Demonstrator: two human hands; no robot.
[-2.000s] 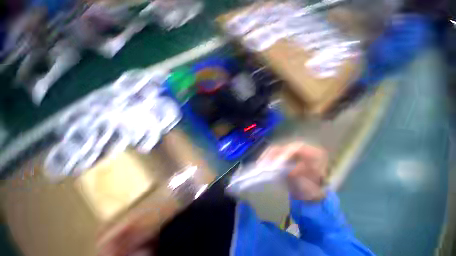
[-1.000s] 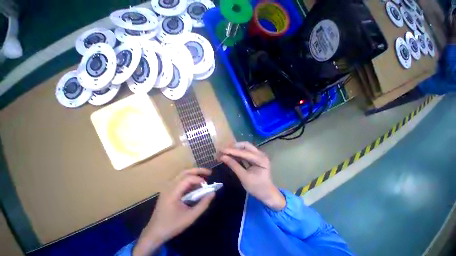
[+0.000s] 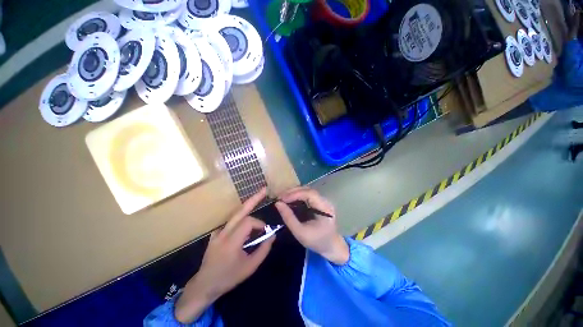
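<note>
My left hand holds a white speaker plate, seen nearly edge-on, between thumb and fingers; its index finger reaches to the lower end of the patch sheet. My right hand holds thin dark tweezers beside the sheet's lower end; the tips are hard to make out. The patch sheet, with rows of small dark rectangles, lies on the cardboard work board. The cream plastic tray sits left of it. A pile of speaker plates lies behind the tray.
A blue plastic bin holds a black fan, a tape roll and a green reel. Black cables hang over its edge. Another cardboard board with discs and a person's blue sleeve are at right.
The blurred view has steadied and the scene has shifted slightly left and up. My left index finger now extends to the sheet's lower end. The plate is still in my left hand, more edge-on.
</note>
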